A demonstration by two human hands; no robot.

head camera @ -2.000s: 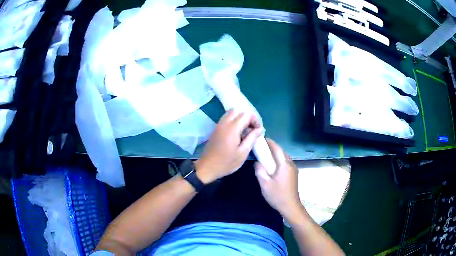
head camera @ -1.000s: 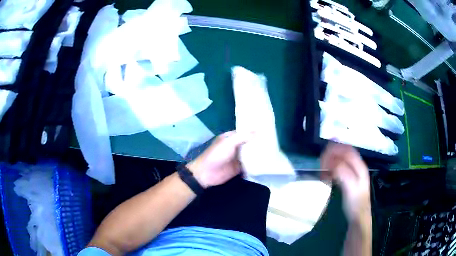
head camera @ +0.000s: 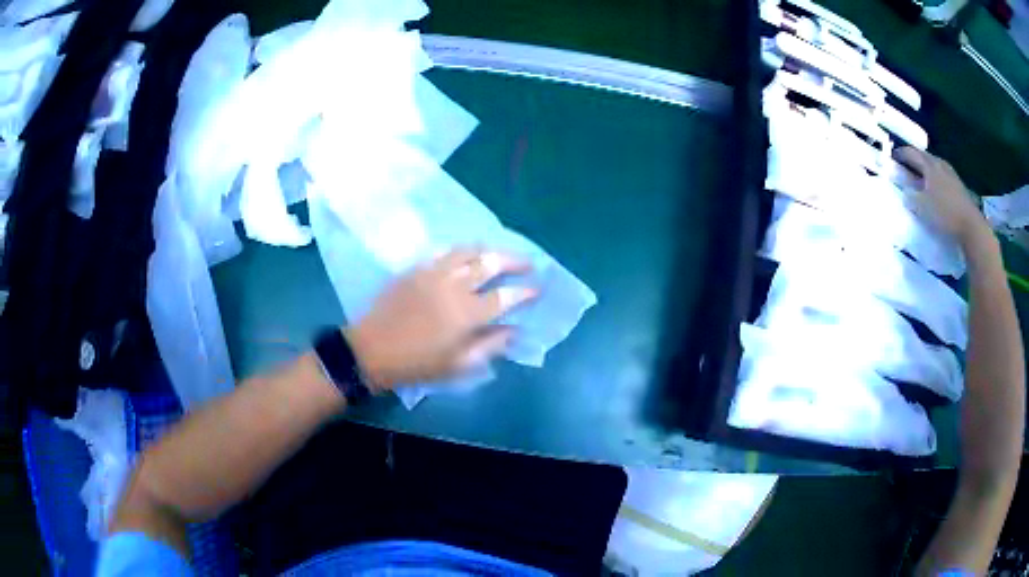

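My left hand (head camera: pixel 434 321) is over the near end of the pile of loose milky sleeves (head camera: pixel 378 209) on the green bench; its fingers are spread and blurred, and whether it grips a sleeve is unclear. My right hand (head camera: pixel 931 186) reaches into the black slotted tray (head camera: pixel 736 282) at the right, at the outer end of the row. Its fingertips are partly hidden among the parts, so its hold is unclear. Bare white plastic parts (head camera: pixel 829 96) lie in the tray's far half. Puffy bagged parts (head camera: pixel 841 378) lie in the near half.
Black trays with white parts (head camera: pixel 73 259) stand at the left. A blue crate (head camera: pixel 51 485) with loose sleeves is below them. A pale metal strip (head camera: pixel 587 73) runs along the far side of the bench. A round-edged white seat or stool top (head camera: pixel 688 518) shows below the bench edge.
The white sleeved piece between my hands is gone from there. My left hand has moved left onto the sleeves, and my right hand has moved up and right to the tray. The view has shifted.
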